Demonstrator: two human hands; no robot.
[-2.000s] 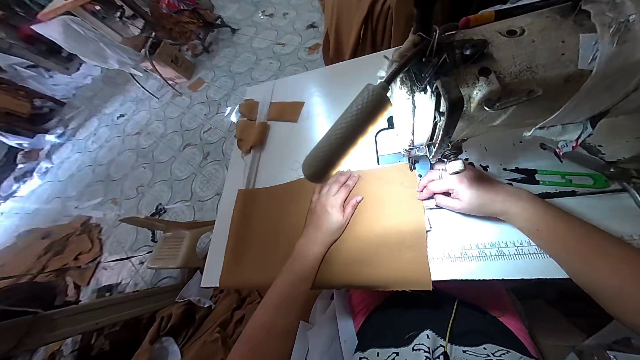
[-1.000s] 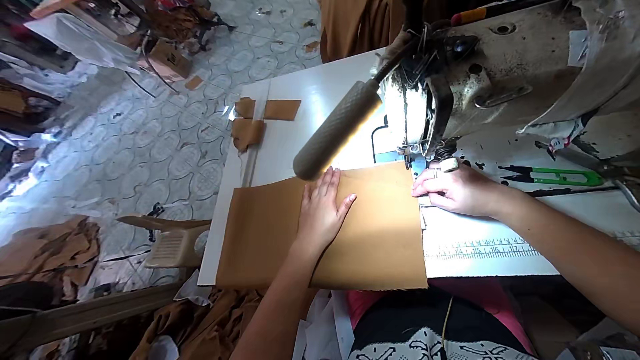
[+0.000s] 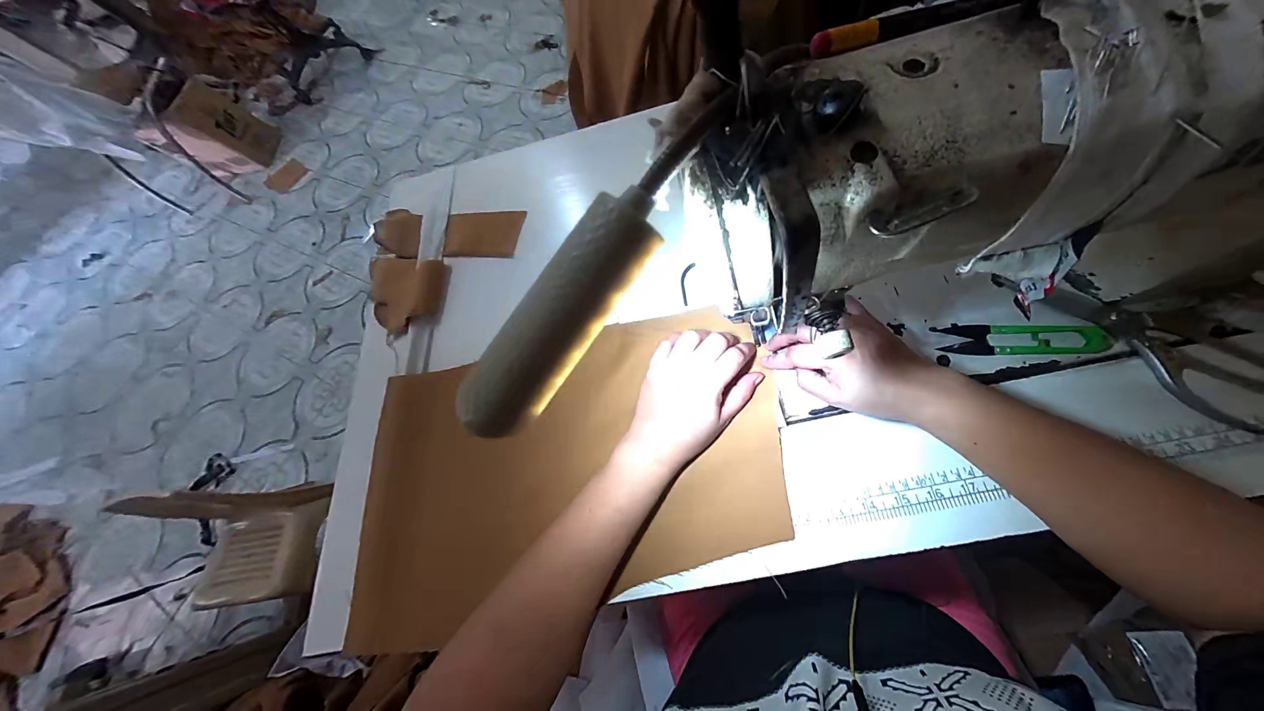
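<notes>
A large tan fabric panel (image 3: 474,513) lies on the white table of a sewing machine (image 3: 948,128), its upper right corner by the presser foot (image 3: 758,321). Flat on the panel near that corner rests my left hand (image 3: 696,390), fingers slightly bent and close to the foot. Just right of the foot, my right hand (image 3: 839,360) has its fingertips together at the panel's edge; whether they pinch the cloth is not clear. A ring-like band (image 3: 834,343) is on one of its fingers. A lit lamp (image 3: 558,316) hangs over the panel.
Green-handled thread snips (image 3: 1047,339) and metal scissors (image 3: 1175,375) lie right of my right hand. A printed ruler scale (image 3: 923,494) runs along the table front. Small tan pieces (image 3: 484,234) lie at the far left. A plastic chair (image 3: 252,553) stands beside the table.
My left hand has moved right and up across the panel, closer to the presser foot. My right hand has shifted a little towards the machine. The panel's left part now lies at a different angle.
</notes>
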